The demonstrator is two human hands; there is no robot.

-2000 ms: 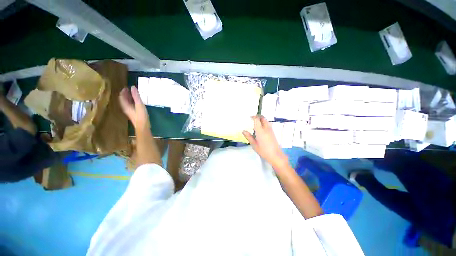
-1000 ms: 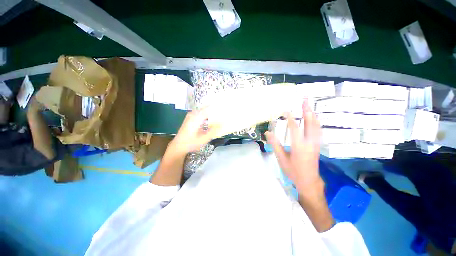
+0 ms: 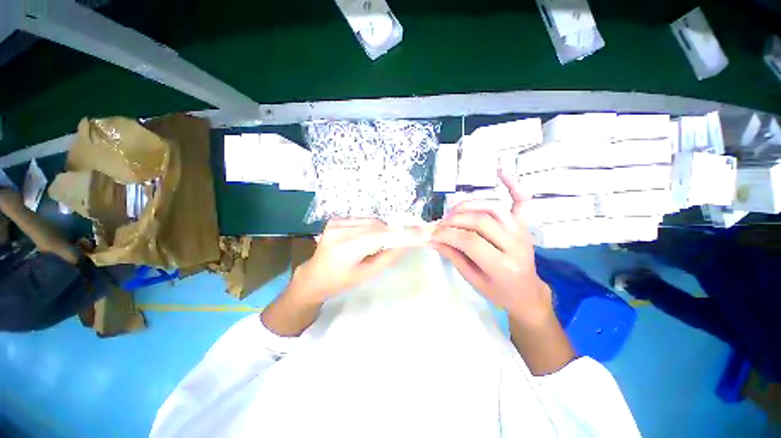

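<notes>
My left hand [image 3: 347, 257] and my right hand [image 3: 492, 244] meet at the fingertips over the front edge of the bench. They pinch the top edge of a pale-yellow label sheet [image 3: 402, 287], which hangs in front of my white coat and is almost washed out against it. No sticker can be made out at the fingertips. Behind the hands, a clear polybag [image 3: 372, 171] of tangled white pieces lies on the green bench. White retail boxes [image 3: 599, 180] stand in tight rows to the right, and a shorter row [image 3: 265, 160] is left of the bag.
An open brown shipping carton [image 3: 184, 188] is at the left, beside another person's arm [image 3: 38, 227]. A metal rail [image 3: 360, 109] separates the bench from the green belt, where white units [image 3: 569, 30] lie spaced out. A blue stool [image 3: 591, 312] is at lower right.
The sheet has come off the polybag and down against my coat, uncovering the bag. My hands have come together at the fingertips. The units on the belt have shifted.
</notes>
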